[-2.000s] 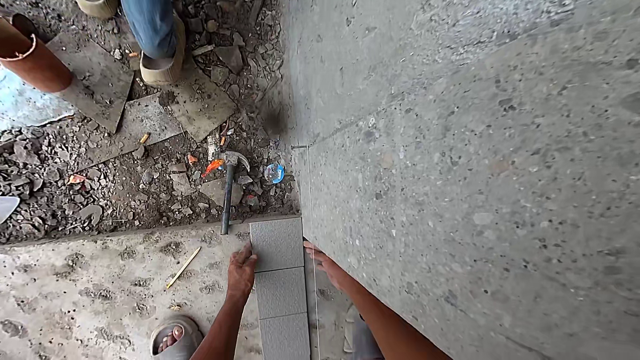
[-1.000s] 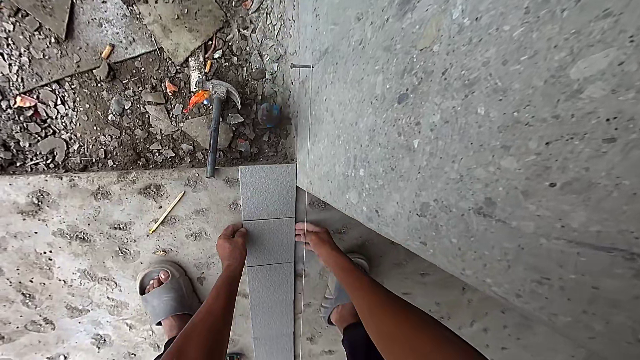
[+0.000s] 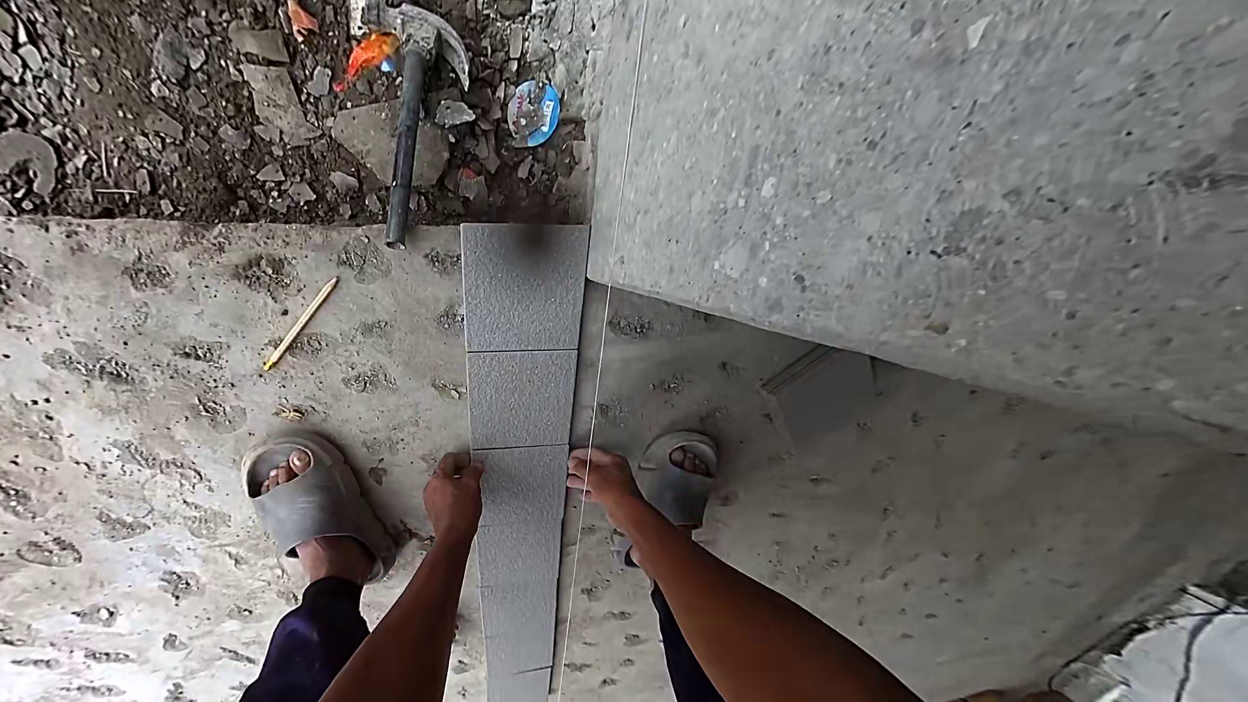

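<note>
A row of grey textured tiles [image 3: 522, 400] runs lengthwise over the concrete floor, its far end at the floor's edge beside the rubble. My left hand [image 3: 454, 495] touches the row's left side with curled fingers, just below a joint between two tiles. Across from it, my right hand [image 3: 603, 480] has its fingertips on the right side of the row. A thin taut string [image 3: 605, 331] passes along the right side, over my right fingers. Whether either hand grips a tile cannot be told.
A claw hammer [image 3: 408, 146] lies on the rubble, its handle end over the floor's edge. A yellow pencil-like stick [image 3: 300, 324] lies left of the tiles. The grey concrete block or wall [image 3: 877, 175] fills the upper right. My sandalled feet [image 3: 312, 497] stand on both sides of the row.
Both hands have moved down along the tile row, toward me, from the upper tiles to a lower joint. The view has shifted; the other person's leg and the orange pipe are out of it.
</note>
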